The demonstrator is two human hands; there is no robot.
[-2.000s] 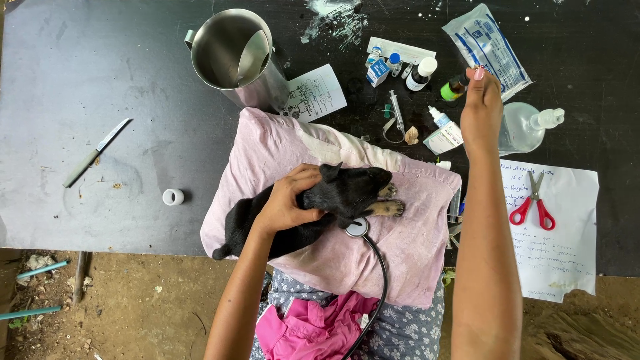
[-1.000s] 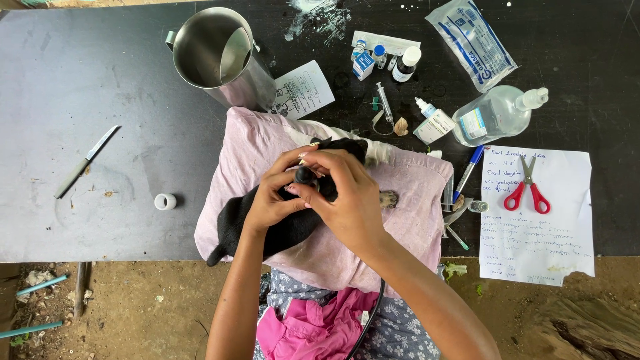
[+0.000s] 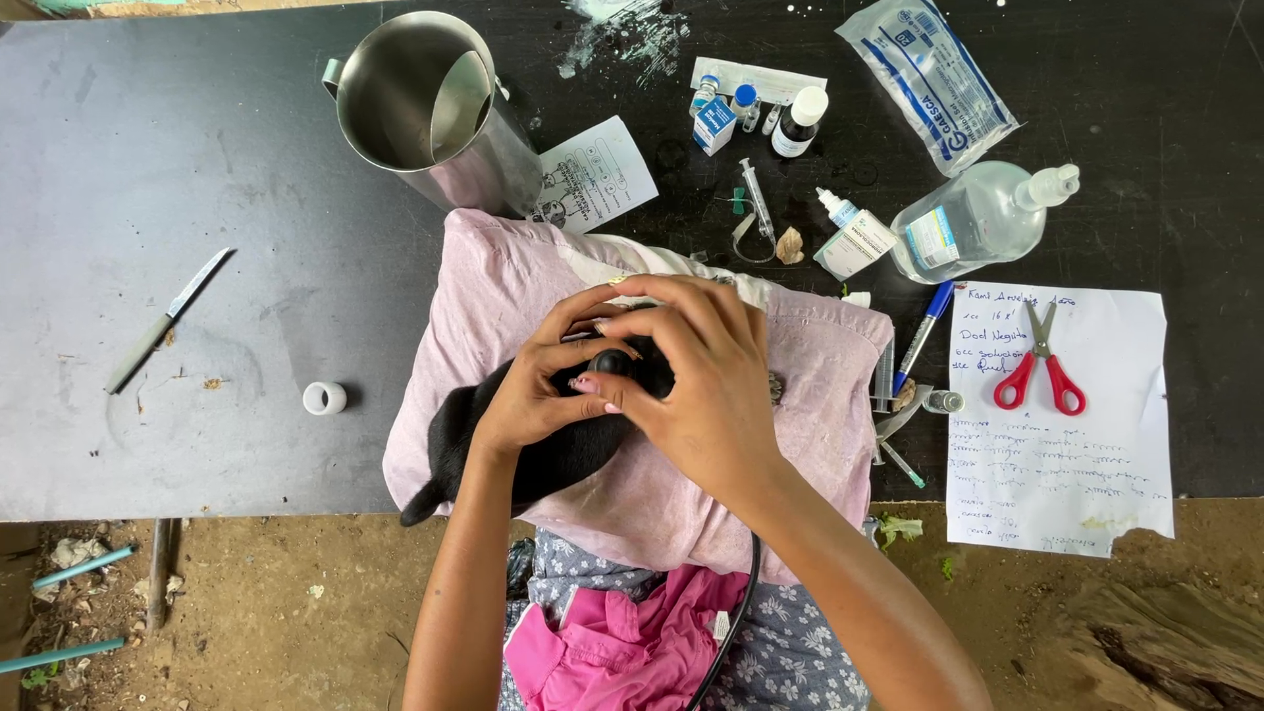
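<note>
A black puppy (image 3: 573, 456) lies on a pink cloth-covered cushion (image 3: 790, 425), its head largely hidden by my hands. My left hand (image 3: 543, 380) curls around the head from the left. From the right, my right hand (image 3: 696, 385) arches over it, thumb and forefinger around a small, glossy black round-ended object (image 3: 612, 362). The fingertips of both hands nearly meet there; what the object's far end touches is hidden. A black stethoscope tube (image 3: 741, 617) runs down from under my right forearm.
Around the cushion are a metal jug (image 3: 494, 158), small medicine bottles (image 3: 798, 122), a syringe (image 3: 758, 197), a large clear bottle (image 3: 973, 222) and a packaged infusion set (image 3: 928, 84). Red-handled scissors (image 3: 1040, 365) lie on written paper (image 3: 1057, 474). A knife (image 3: 168, 321) lies left.
My right hand has come down from beside a green-banded dark bottle to the puppy's head; that bottle has left its spot. My left hand has moved from the puppy's neck to its head.
</note>
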